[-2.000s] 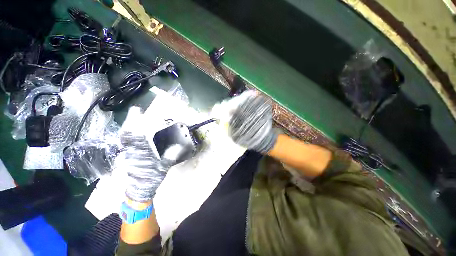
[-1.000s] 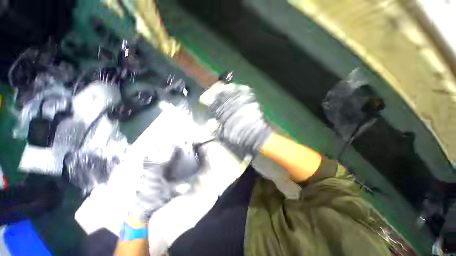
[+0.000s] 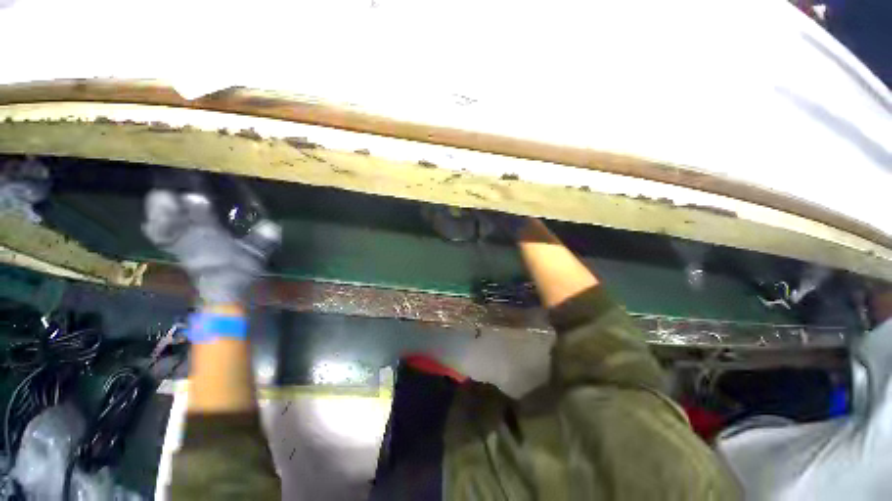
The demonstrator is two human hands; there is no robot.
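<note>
My left hand (image 3: 207, 250), in a grey-white glove and blurred, is over the green conveyor belt (image 3: 372, 256). A dark cord or plug with a shiny part (image 3: 252, 223) is right beside its fingers; whether it is held I cannot tell. My right hand (image 3: 504, 227) is farther right over the belt, dark and partly hidden under the cream frame. A clear-bagged unit (image 3: 455, 223) lies at its fingertips; its grip is unclear. The white work sheet (image 3: 323, 440) is below on the bench. The open housing is not visible.
The worn cream frame (image 3: 391, 176) crosses above the belt, with a white shelf (image 3: 440, 59) beyond. Black cords (image 3: 117, 401) and clear bags (image 3: 49, 445) lie at lower left. Another person's grey sleeve (image 3: 822, 450) is at lower right. More bagged items are at the belt's left end.
The view has swung up and over to the belt and shelf. Both hands have left the work sheet and reached over the belt. The housing seen at my left hand has gone from view.
</note>
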